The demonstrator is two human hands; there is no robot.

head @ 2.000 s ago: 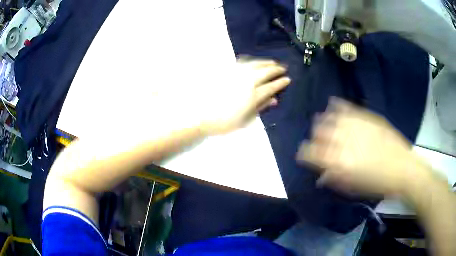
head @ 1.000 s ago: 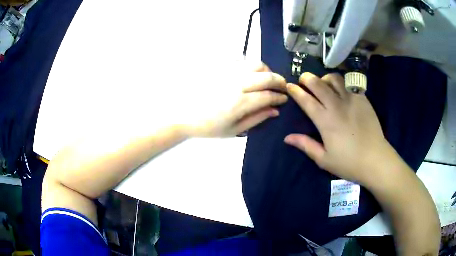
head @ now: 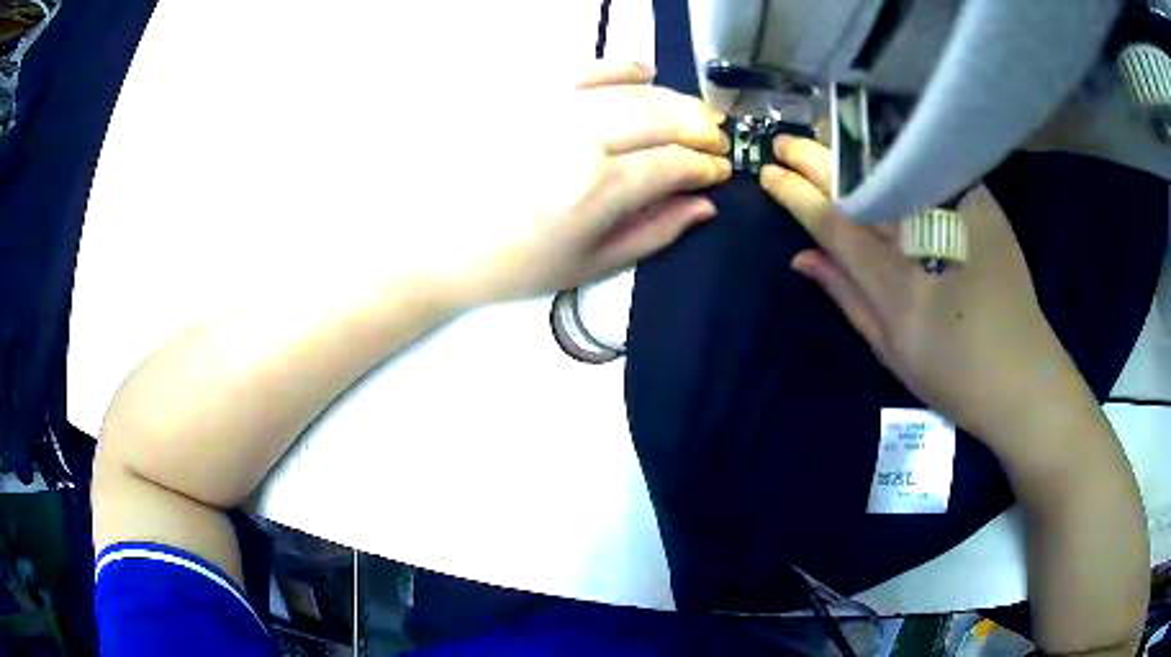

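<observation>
The dark navy garment piece lies on the white table under the machine head. My left hand has its fingertips on the cloth edge, just left of the presser foot. My right hand presses the cloth just right of the foot, partly hidden by the machine head. A white printed label lies on the cloth below my right hand. A looped cord sticks out from the cloth's left edge. The needle point is not clear.
A ribbed cream knob stands right of the foot, over my right hand; another is at the top right. More navy cloth hangs at the left. The curved white table edge runs in front of me.
My right hand has come down onto the cloth, and both hands have moved up beside the foot. The machine head looks larger and nearer. The label and cord loop have come into view.
</observation>
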